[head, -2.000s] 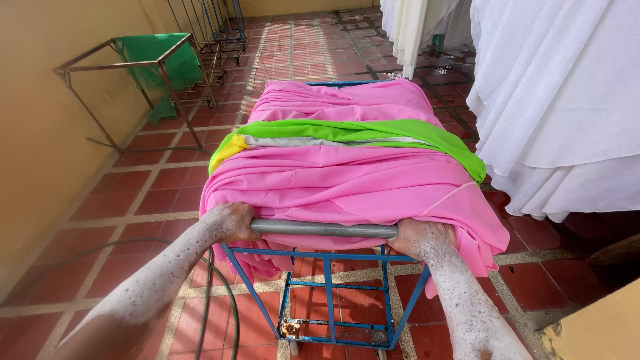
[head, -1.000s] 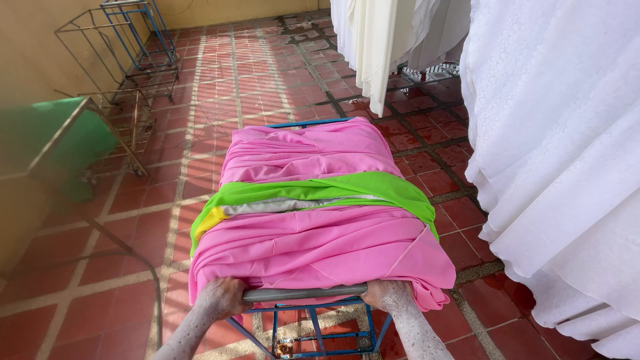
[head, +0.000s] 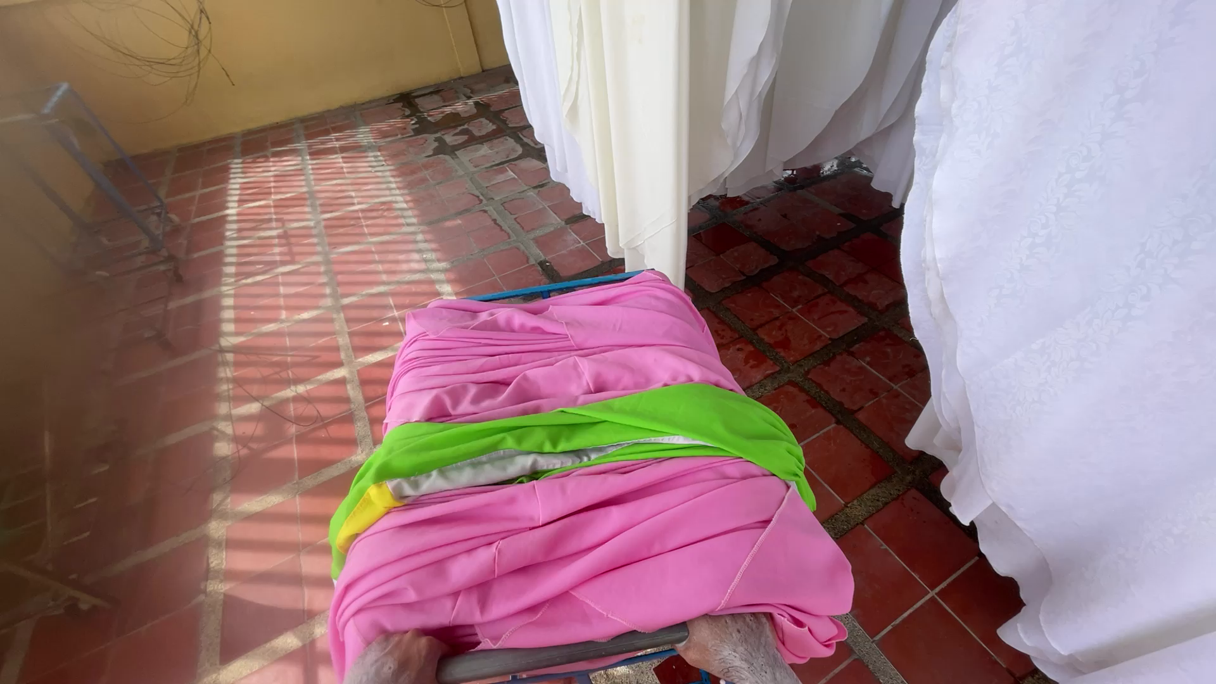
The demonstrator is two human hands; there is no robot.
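Observation:
At the bottom of the head view my left hand (head: 397, 657) grips the left end of the grey handle bar (head: 560, 655) of a blue metal-framed cart (head: 560, 286). My right hand (head: 736, 646) is closed at the bar's right end, close against the cloth. Pink fabric (head: 589, 541) lies draped in folds over the cart and hides most of its frame. Across its middle runs a bright green cloth (head: 665, 415), with a grey piece (head: 475, 471) and a yellow piece (head: 366, 511) beside it.
White cloths (head: 1073, 285) hang on the right, and off-white ones (head: 646, 123) hang ahead, close to the cart's far right corner. A metal frame (head: 104, 180) stands at the left. Red floor tiles (head: 807, 313) look wet on the right. A yellow wall (head: 332, 47) rises beyond.
The cart has moved forward with both hands on its bar, past the rack with green cloth seen at left earlier. The hanging cloths now appear nearer, and the view has turned right.

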